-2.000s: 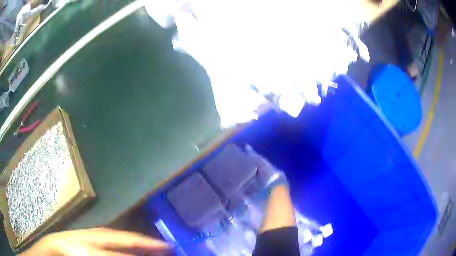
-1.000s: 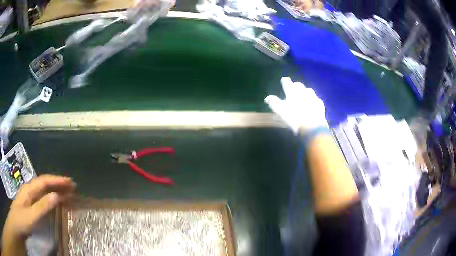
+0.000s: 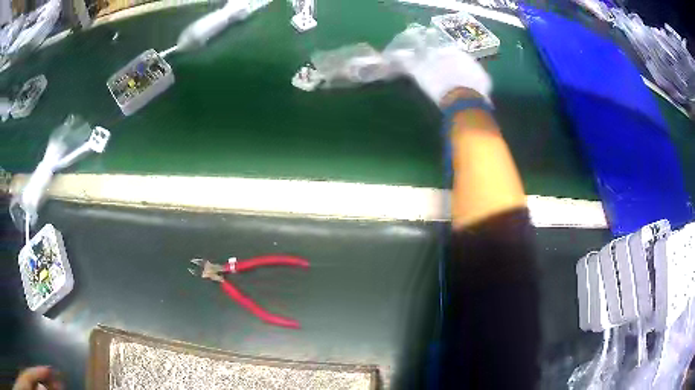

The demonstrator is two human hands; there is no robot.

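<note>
My right hand (image 3: 453,72), in a white glove with a blue wrist band, reaches over the green belt. It is on the bagged white cord (image 3: 358,65), beside an open socket unit (image 3: 469,34) with its board showing; blur hides whether the fingers grip. My left hand (image 3: 38,378), bare, is cut off at the lower left edge; its fingers show only partly. Red-handled side cutters (image 3: 248,286) lie open on the bench. Another open socket unit (image 3: 46,268) lies at the bench's left, its bagged cord (image 3: 46,171) running over the rail.
A cardboard box (image 3: 97,358) of silver slivers is at the front edge. White socket units (image 3: 621,282) stand in a row at right. A blue sheet (image 3: 610,107) crosses the belt. A pale rail (image 3: 251,193) edges the belt; another open unit (image 3: 141,81) lies upper left.
My gloved hand has moved farther out over the belt to the bagged cord. My left hand has dropped to the lower left edge. The view has shifted from the blue bin to the bench and belt.
</note>
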